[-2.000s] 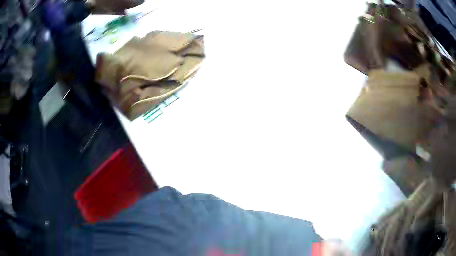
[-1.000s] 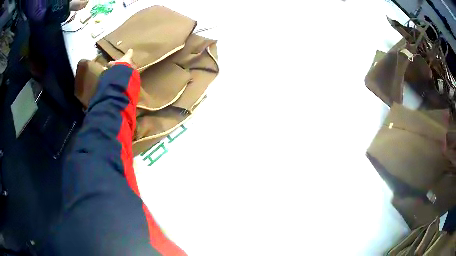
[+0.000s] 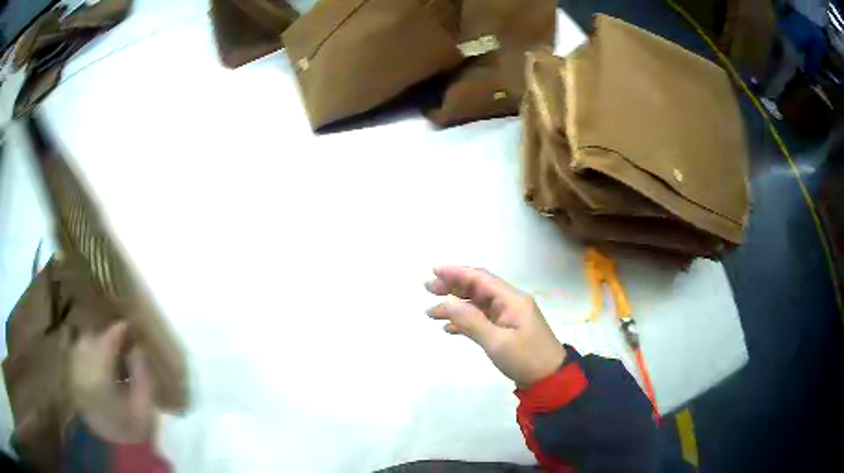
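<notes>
My left hand (image 3: 113, 381), blurred at the lower left, holds a brown bag piece (image 3: 143, 323) by its near end. The piece stands edge-on and slants up to the left, with a striped strip on it. More brown bag pieces (image 3: 32, 356) lie beneath and beside it, cut off by the left edge. My right hand (image 3: 486, 319) is open and empty above the white table, with thumb and fingers apart and curved.
A layered stack of brown bag pieces (image 3: 662, 120) is at the right end of the table (image 3: 305, 277). An orange air gun (image 3: 606, 282) with a red hose lies in front of it. More brown bags (image 3: 379, 55) lie at the back. A dark floor with a yellow line is beyond.
The view has swung right, bringing the stack and orange gun into sight. My left hand has lifted a piece at the pile. My right hand has come into view.
</notes>
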